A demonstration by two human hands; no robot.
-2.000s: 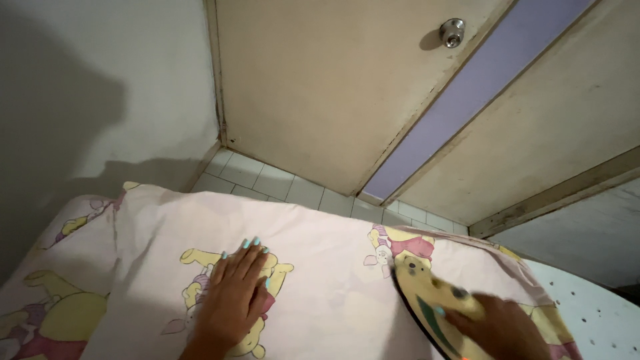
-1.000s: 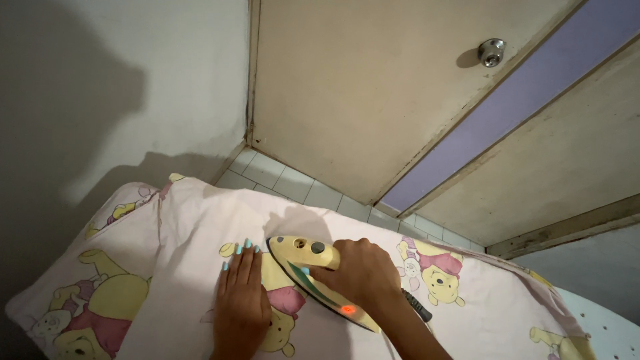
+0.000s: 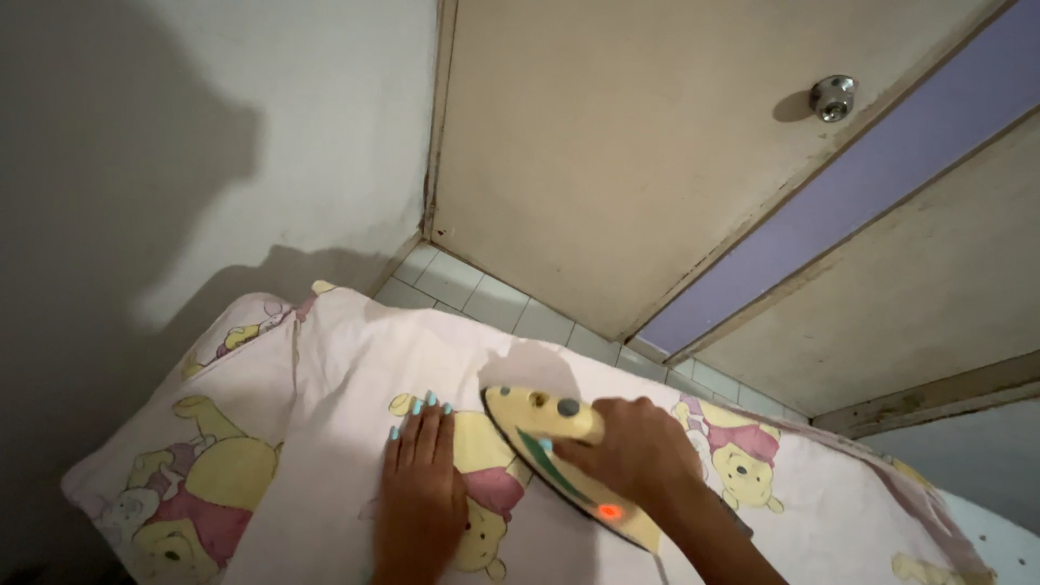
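A pink cloth with printed cartoon bears [image 3: 341,487] lies over an ironing board [image 3: 995,528], whose pale, perforated surface shows at the lower right. My right hand [image 3: 634,447] is closed around the handle of a yellow clothes iron [image 3: 528,418]. The iron rests on the cloth with its tip toward the upper left, and an orange-red light glows near its heel. Just left of the iron, my left hand [image 3: 422,479] lies flat on the cloth, palm down, holding nothing. Creases run through the cloth left of that hand.
Beyond the board's far edge is a white tiled floor [image 3: 496,301]. A beige door [image 3: 601,146] with a metal knob [image 3: 833,99] stands behind it, beside a purple strip [image 3: 821,187]. A grey-white wall [image 3: 341,130] rises at the left.
Two seconds ago the iron was farther right on the cloth; my right hand has brought it left, close beside my left hand. Since one second ago, both hands look nearly unchanged.
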